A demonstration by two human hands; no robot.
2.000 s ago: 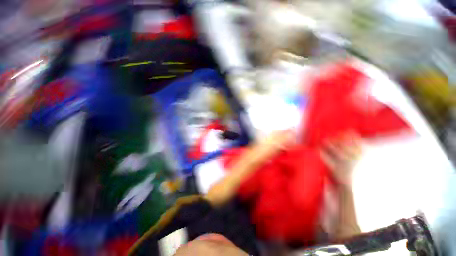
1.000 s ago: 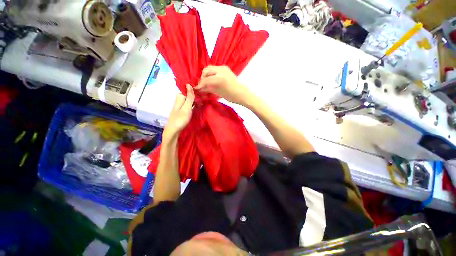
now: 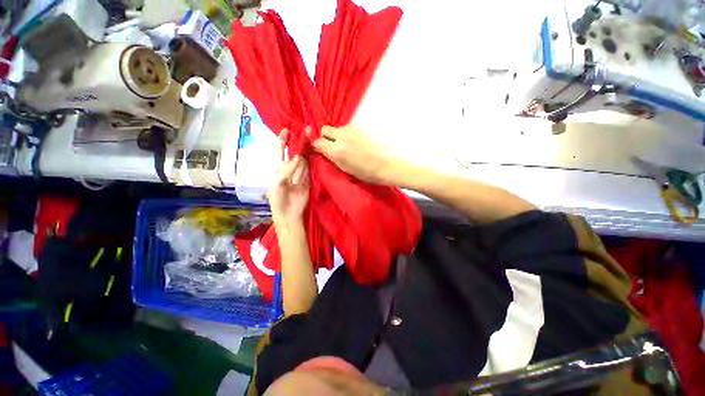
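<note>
A bundle of red pieces lies over the table's front edge towards my body, pinched in at the middle and fanned into two tails at the far end. My left hand is at the left of the pinched middle, fingers closed on the red fabric. My right hand is at the right of the middle, its fingertips gripping the red fabric. A narrow tie strip cannot be told apart from the bundle between my fingers.
A white sewing machine stands at the right, with green-and-yellow-handled scissors near the front edge. A cream second machine and a white roll are at the left. A blue crate holding clear bags sits below the table.
The view has shifted, and the crate and machines appear further right. My hands remain at the bundle's middle; my left hand has dropped slightly below my right fingertips.
</note>
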